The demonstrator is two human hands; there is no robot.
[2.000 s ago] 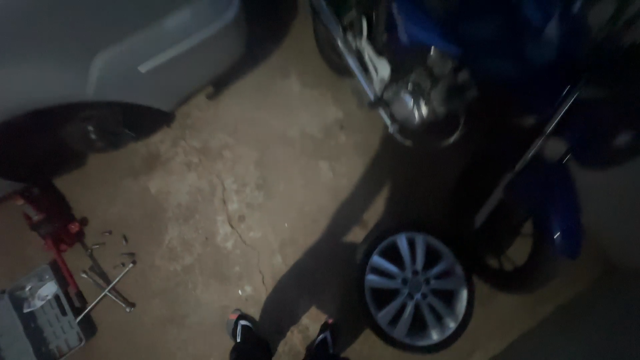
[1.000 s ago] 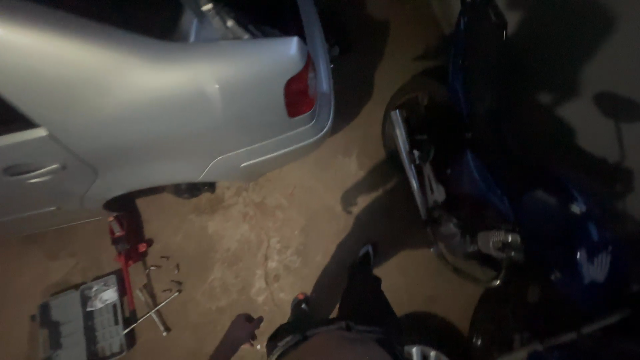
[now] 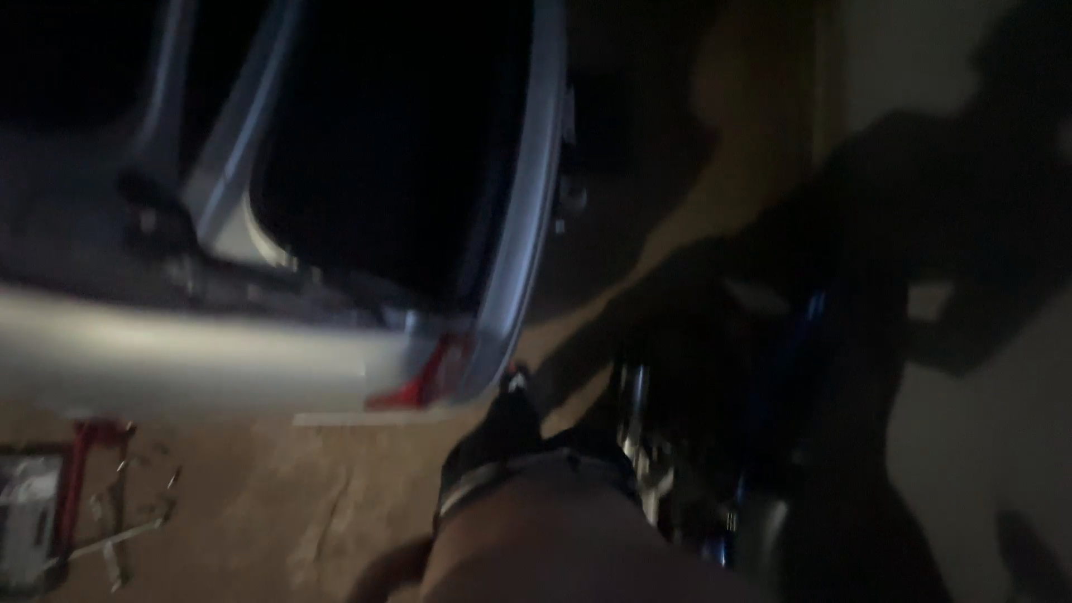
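Part of my left arm [image 3: 394, 569] shows at the bottom edge, beside my bare torso; the left hand itself is not visible. My right hand is out of view as well. Nearest in front of me is the rear corner of a silver car [image 3: 209, 360], with its red tail light [image 3: 431, 377] and an open trunk [image 3: 377, 167]. At the lower left a red floor jack [image 3: 79, 486], a cross-shaped lug wrench [image 3: 113, 536] and a grey tool case [image 3: 29, 519] lie on the floor. The picture is dark and blurred.
A motorcycle [image 3: 641, 444] stands close on my right, mostly in shadow. Beyond it is a pale wall [image 3: 988, 435] with my shadow across it. My foot [image 3: 517, 381] is by the car's rear corner. Cracked concrete floor [image 3: 318, 502] lies left of my legs.
The view has swung toward the car's rear and its open trunk. My left hand, seen low in the frame one second ago, is out of sight. The alloy wheel seen earlier is also out of view.
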